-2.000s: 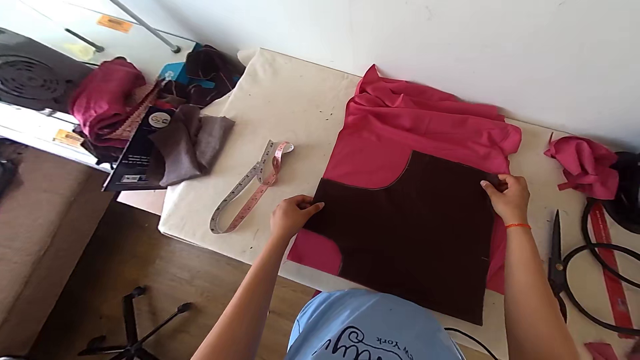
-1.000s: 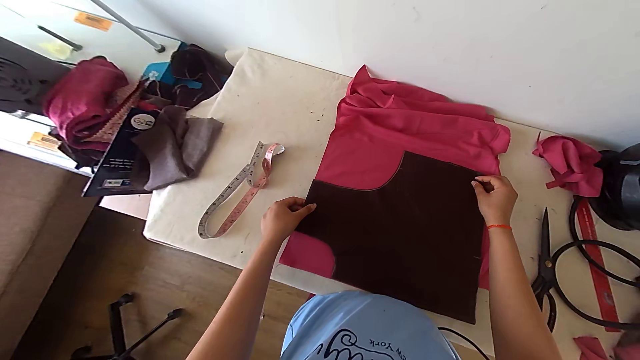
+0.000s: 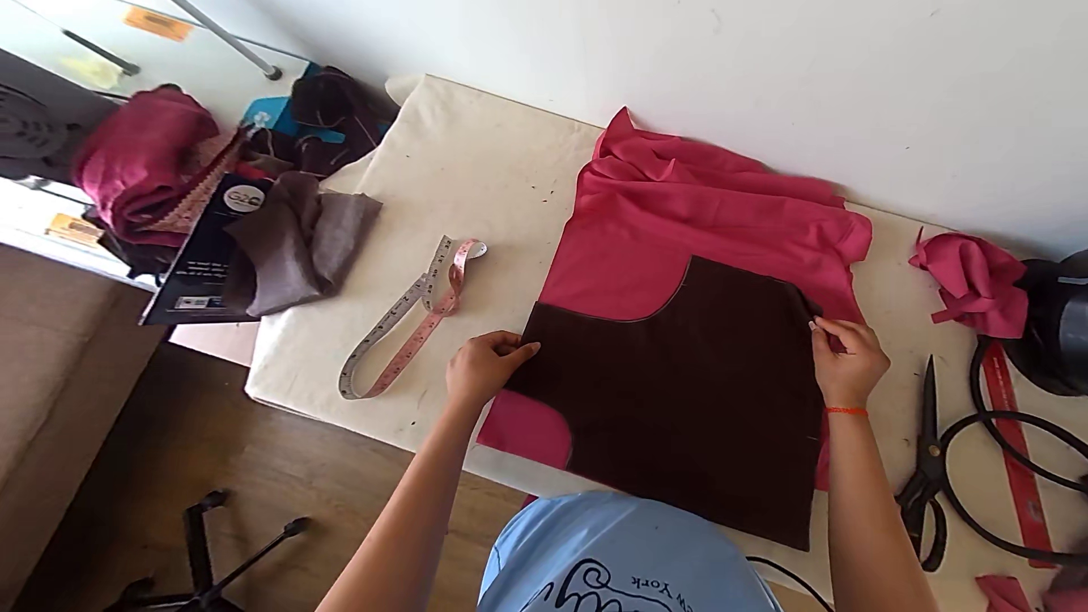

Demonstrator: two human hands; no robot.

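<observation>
A dark brown cut fabric piece [image 3: 688,391] with curved edges lies over pink fabric [image 3: 722,195], which is rumpled toward the wall. My left hand [image 3: 486,367] pinches the brown piece's left edge between thumb and fingers. At its upper right edge, my right hand [image 3: 848,359] grips the fabric, lifting or folding it slightly there. Left of my left hand, a looped tape measure [image 3: 387,331] rests on the cream table cover. Black-handled fabric scissors [image 3: 929,459] lie to the right of my right forearm.
Pink scraps [image 3: 973,280] lie beside a black object at right. A red ruler [image 3: 1016,450] and a looped black cable [image 3: 956,501] are near the scissors. Grey-brown cloth [image 3: 306,246] lies on a dark printed folder [image 3: 204,263] at left. A black wheeled base [image 3: 204,552] stands on the floor.
My right hand has moved down a little along the brown piece's right side, and the edge there now looks slightly folded. My left hand stays at the left edge.
</observation>
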